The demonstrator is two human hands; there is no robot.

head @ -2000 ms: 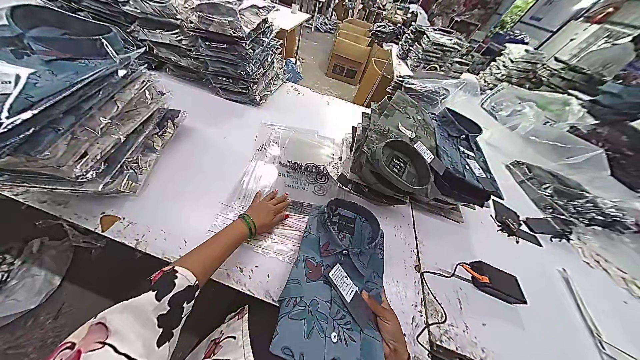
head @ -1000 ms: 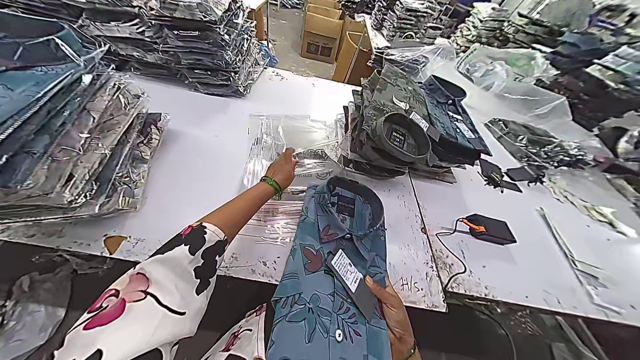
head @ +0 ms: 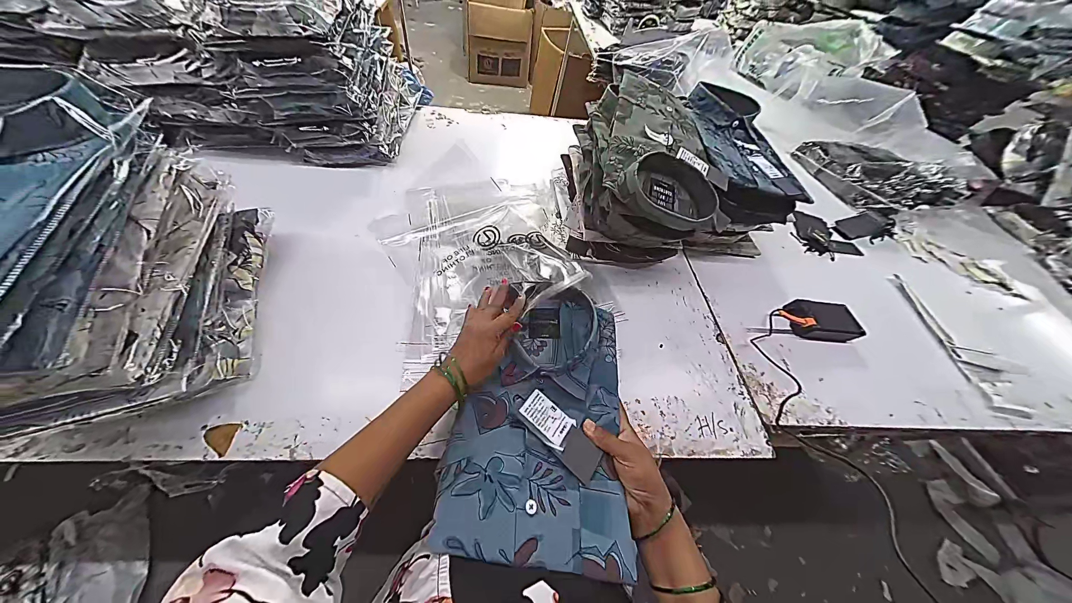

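Observation:
A folded blue shirt (head: pixel 536 477) with a floral print hangs over the table's near edge, collar pointing away from me. My right hand (head: pixel 632 465) grips its right side, the thumb on top beside a dark hang tag (head: pixel 578 452) with a white label. At the left of the collar, my left hand (head: pixel 490 331) has its fingers on a clear plastic bag (head: pixel 494 251) with black print. The bag's mouth edge lies over the top of the collar. Under my left fingertips, the hold on the plastic is partly hidden.
Bagged shirts are stacked at the left (head: pixel 126 276) and back left (head: pixel 276 84). Unbagged green patterned shirts (head: pixel 645 167) lie beyond the collar, beside a dark blue shirt (head: pixel 745 151). A black corded device (head: pixel 825 320) sits at the right. Cardboard boxes (head: pixel 498 42) stand behind.
My left hand has moved from the flat bag toward me to the shirt collar, and the bag's near edge is now raised over the collar. My right hand still holds the shirt.

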